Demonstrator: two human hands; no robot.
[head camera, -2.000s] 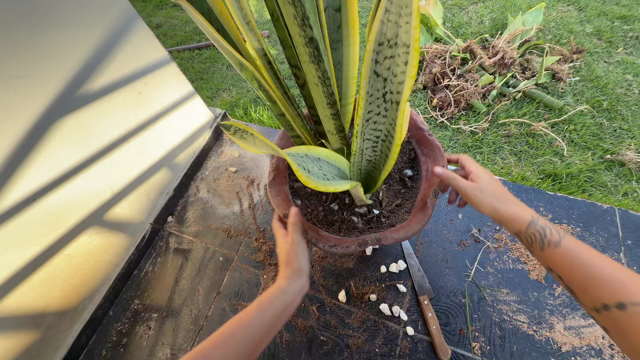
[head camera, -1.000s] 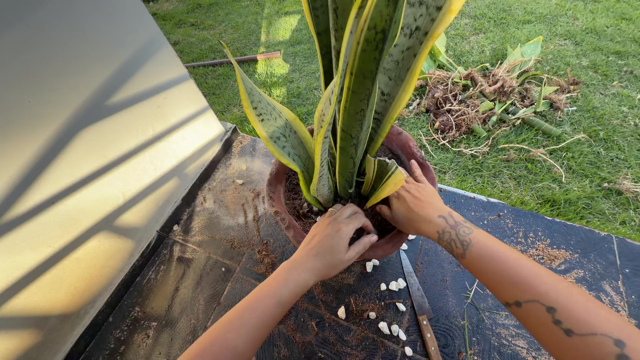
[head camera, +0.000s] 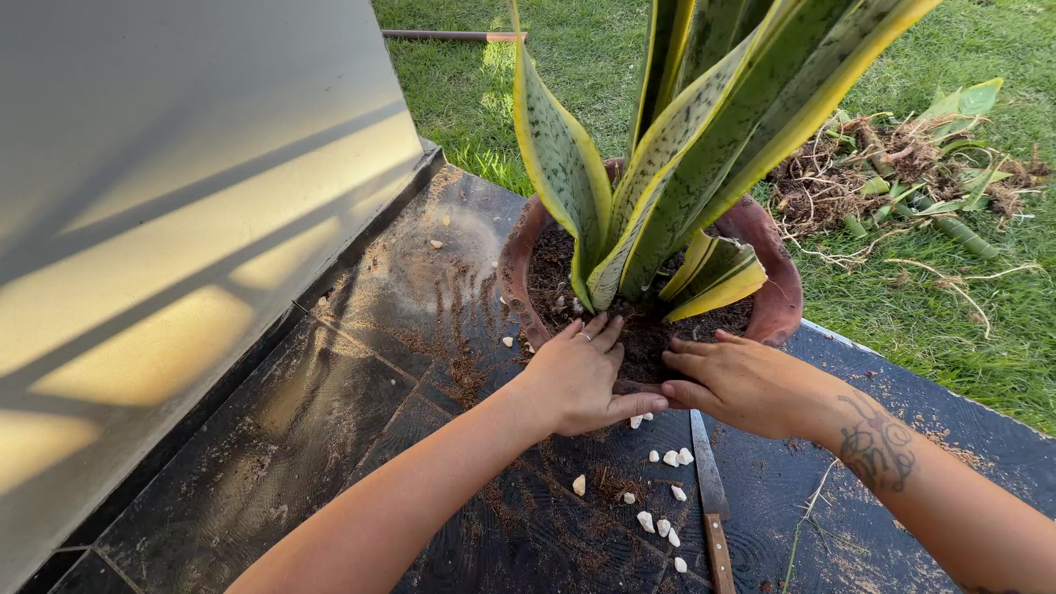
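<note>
A snake plant (head camera: 709, 157) with yellow-edged leaves stands in a round terracotta pot (head camera: 520, 264) filled with dark soil (head camera: 553, 264). My left hand (head camera: 577, 375) lies over the pot's near rim, fingertips on the soil at the base of the leaves. Beside it, on the right, my right hand (head camera: 734, 384) has its fingers on the soil at the near right, under a short cut leaf (head camera: 718, 276). Neither hand holds anything. The thumbs are close to each other at the rim.
On the dark tiles lie a knife with a wooden handle (head camera: 718, 544) and several white pebbles (head camera: 646, 521). A pale wall (head camera: 206, 206) rises at the left. Uprooted roots and stems (head camera: 891, 173) lie on the grass, with a pole (head camera: 454, 35) farther back.
Two seconds ago my hands were at the pot's outer sides; now both are on the soil at its near side. The leaves face differently than two seconds ago, the short cut leaf now showing at right.
</note>
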